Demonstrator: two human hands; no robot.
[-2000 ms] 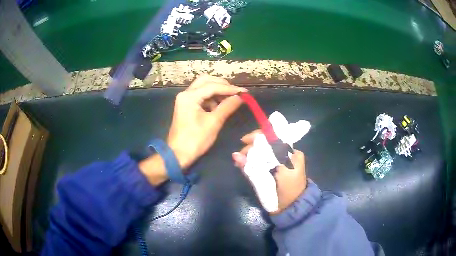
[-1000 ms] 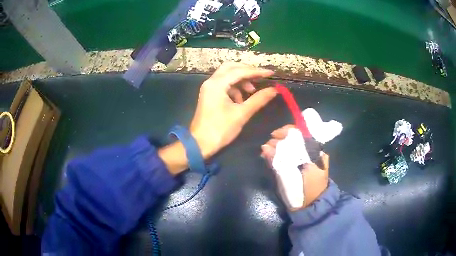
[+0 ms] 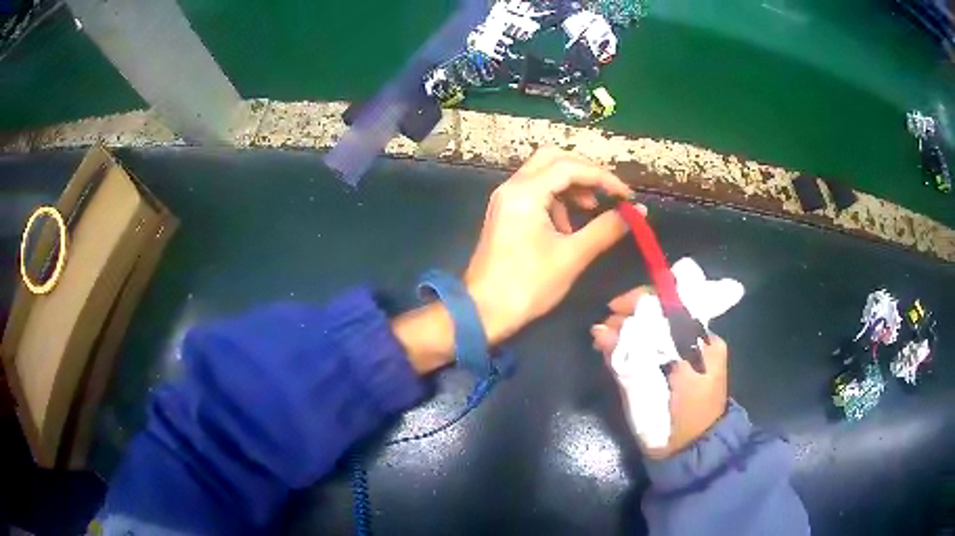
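My left hand [image 3: 534,246], bare with a blue strap [image 3: 461,319] at the wrist, pinches the upper end of a red-handled tool [image 3: 651,251] between thumb and finger. My right hand [image 3: 696,393] holds the tool's dark lower part [image 3: 686,333]. White crumpled cloth or finger covers [image 3: 641,372] lie over the right fingers and palm, with white lobes sticking out beyond the tool. The tool slants between both hands above the dark green mat [image 3: 314,230]. Its far end is hidden in the right hand.
A wired board assembly [image 3: 861,393] lies on the mat at right. More assemblies [image 3: 508,31] sit on the green belt beyond the paint-chipped edge [image 3: 503,136]. A cardboard box [image 3: 79,304] with a yellow ring [image 3: 44,251] stands at left. A translucent bar [image 3: 403,99] slants over the edge; a coiled cord [image 3: 361,492] hangs below.
The view has shifted, so mat, box, edge and hands appear farther right in the picture. Both hands keep nearly the same grip on the tool.
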